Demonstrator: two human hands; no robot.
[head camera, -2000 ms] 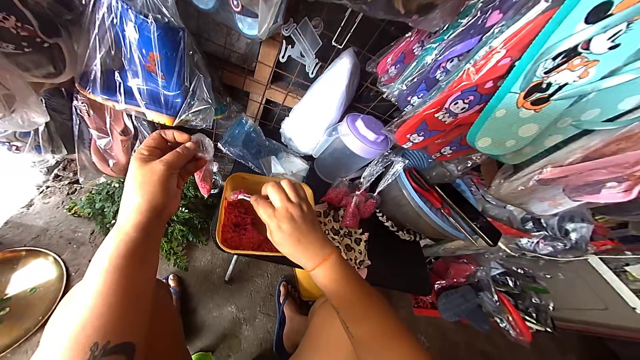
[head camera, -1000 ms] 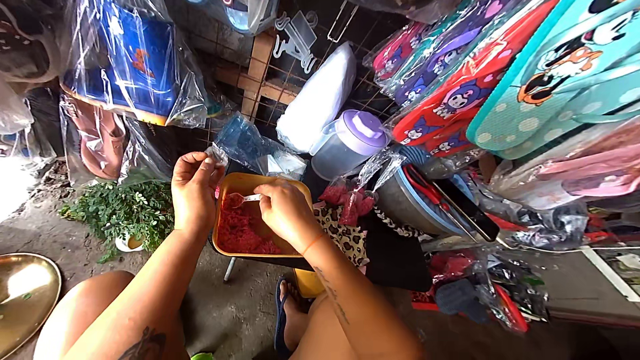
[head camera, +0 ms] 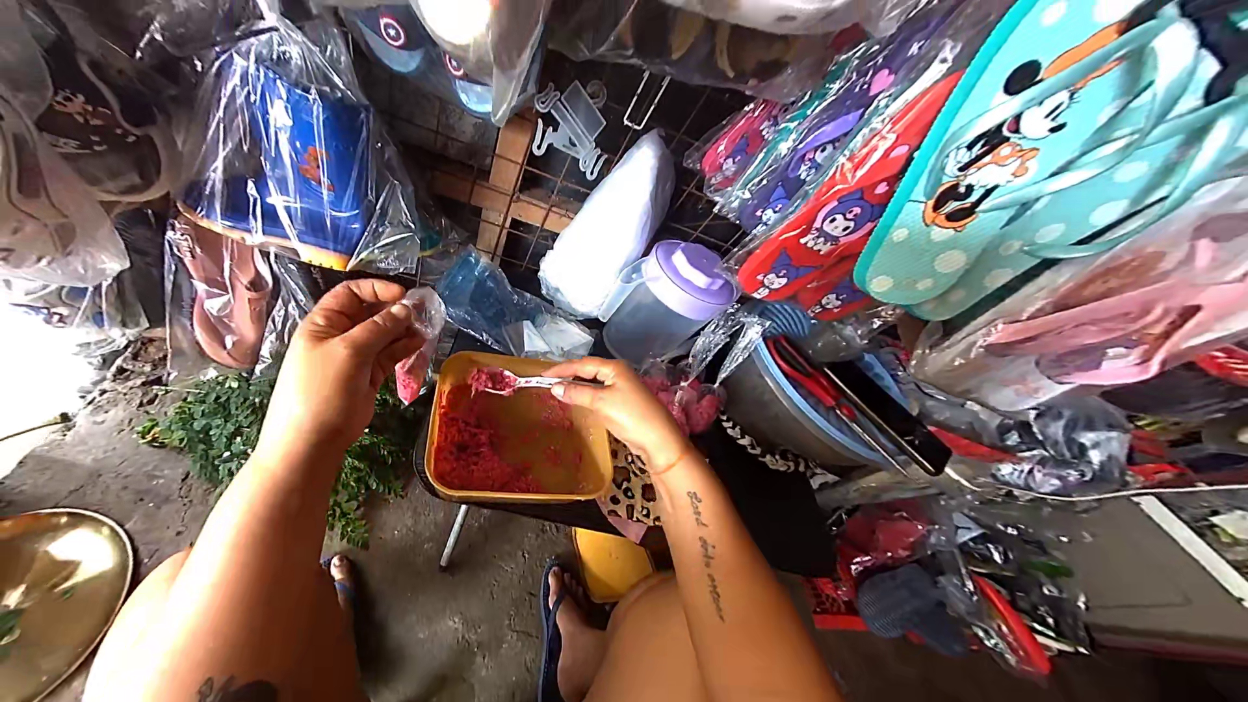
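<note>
My left hand (head camera: 356, 331) pinches the top of a small clear plastic bag (head camera: 417, 356) with a little pink-red food at its bottom. It hangs just left of a yellow plastic tub (head camera: 439, 468), which holds a moist red shredded or mashed food (head camera: 473, 453), mostly on its left side. In my right hand (head camera: 614, 400) is a clear plastic spoon (head camera: 531, 382), its bowl heaped with pink food above the tub's upper left part. Several filled pink bags (head camera: 687, 400) lie behind my right hand, partly hidden by it.
A lidded pitcher (head camera: 663, 297) and a white plastic bundle (head camera: 614, 224) stand behind the tub. Scissors (head camera: 809, 375) and a black phone (head camera: 892, 414) rest on a grey basin (head camera: 780, 409) at right. Wrapped flip-flops (head camera: 843, 214) and a blue boot (head camera: 312, 161) hang around. Green leaves (head camera: 224, 419) lie at left.
Between one second ago and now, the spoon has come up with a heap of pink food on it. My left hand and the bag were farther left two seconds ago, then came nearer the tub.
</note>
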